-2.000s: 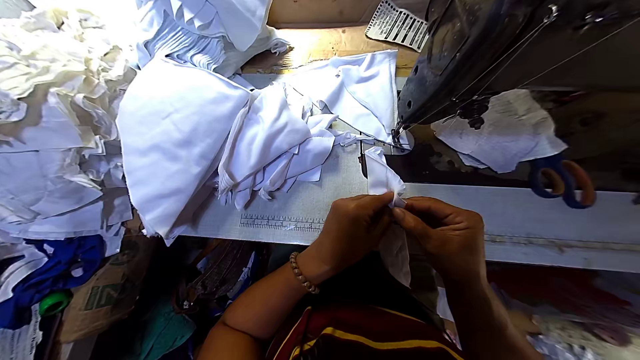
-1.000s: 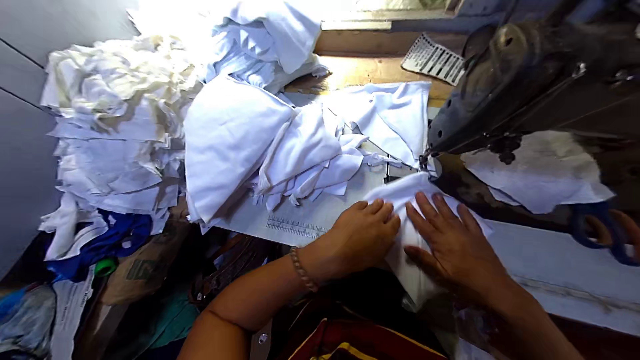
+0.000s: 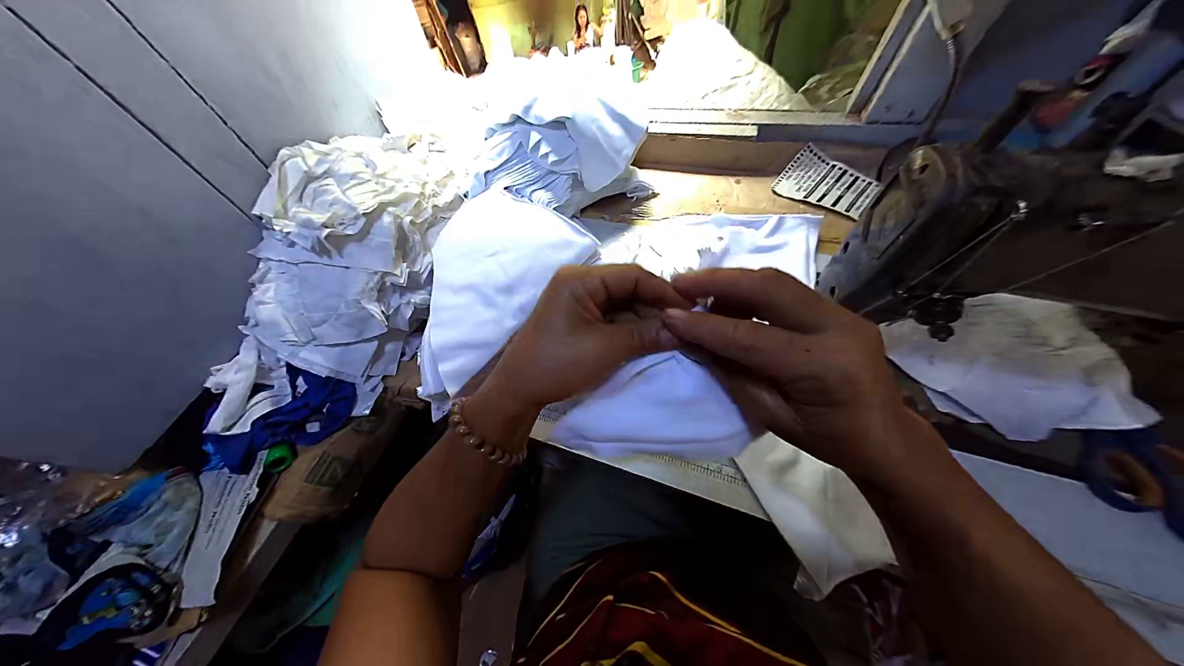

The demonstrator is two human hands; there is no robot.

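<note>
A white fabric piece [image 3: 652, 412] hangs, slightly blurred, from the fingertips of both hands. My left hand [image 3: 592, 324], with a beaded bracelet at the wrist, pinches its upper edge. My right hand [image 3: 786, 342] grips the same edge, its fingertips meeting those of the left. The exact spot pinched is hidden by the fingers. Behind them, white cut fabric pieces [image 3: 499, 287] lie on the sewing machine table. The dark head of a sewing machine [image 3: 916, 222] stands to the right of my hands. Below the right hand, a pale cloth strip [image 3: 814, 509] hangs over the table edge.
A tall pile of white fabric [image 3: 324, 240] stands at the left, with blue cloth [image 3: 287, 416] below it. Folded light fabric [image 3: 555, 157] lies toward the window. Scissors with blue and orange handles [image 3: 1124, 472] lie at the right, near a pale cloth [image 3: 1017, 361]. A person [image 3: 583, 32] is visible far off.
Both hands have lifted the white fabric from the table beside the needle and moved left with it. My right hand, spread flat one second ago, now has its fingers pinched. The view has tilted up.
</note>
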